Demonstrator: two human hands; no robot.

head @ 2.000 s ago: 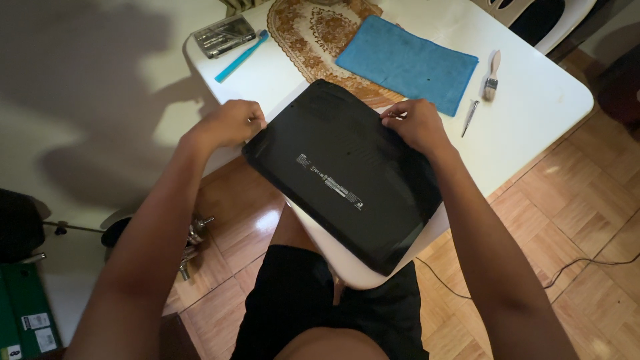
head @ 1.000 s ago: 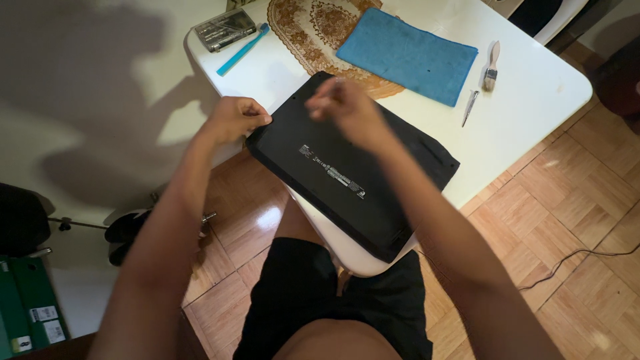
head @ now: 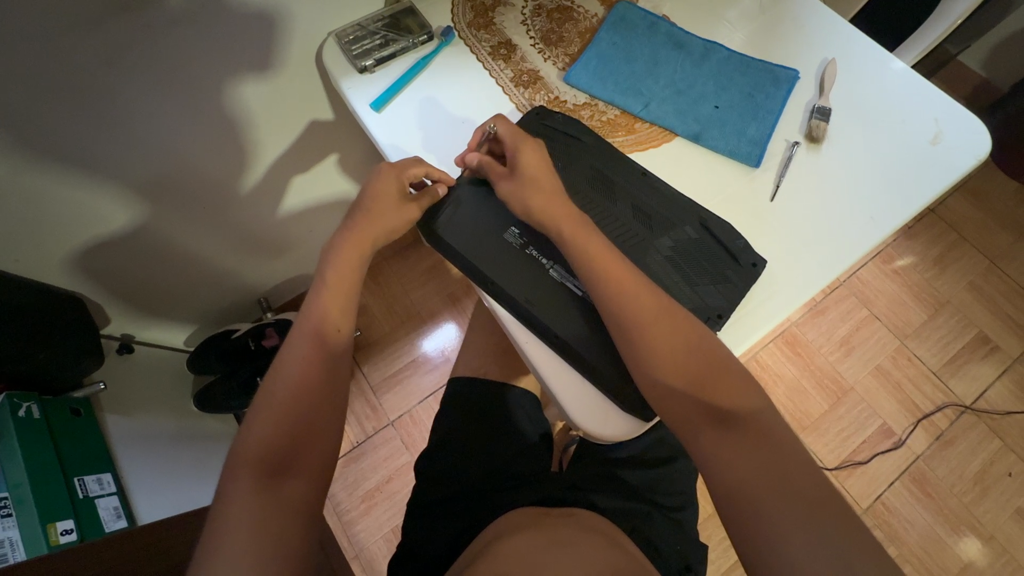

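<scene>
A black laptop (head: 632, 216) lies underside up across the near corner of the white table, its vented bottom cover facing me. My right hand (head: 516, 168) grips a small metal precision screwdriver (head: 489, 134), held upright at the laptop's far left edge; its tip is hidden by the fingers. Beside it, my left hand (head: 400, 196) touches the laptop's left corner with thumb and fingertips close together. Whether something small is between them cannot be told. A second small screwdriver (head: 785, 171) lies on the table to the right, near a flat paintbrush (head: 821, 104).
At the table's (head: 880, 152) far side are a clear-lidded tool case (head: 382, 36), a blue toothbrush (head: 414, 70), a brown lace doily (head: 512, 48) and a blue cloth (head: 684, 80). Green shoeboxes (head: 60, 472) and black shoes (head: 240, 360) are at the left; a cable (head: 904, 440) crosses the floor.
My right hand has moved left across the laptop to its far left edge, near my left hand. The laptop has turned slightly and sits somewhat differently on the table corner.
</scene>
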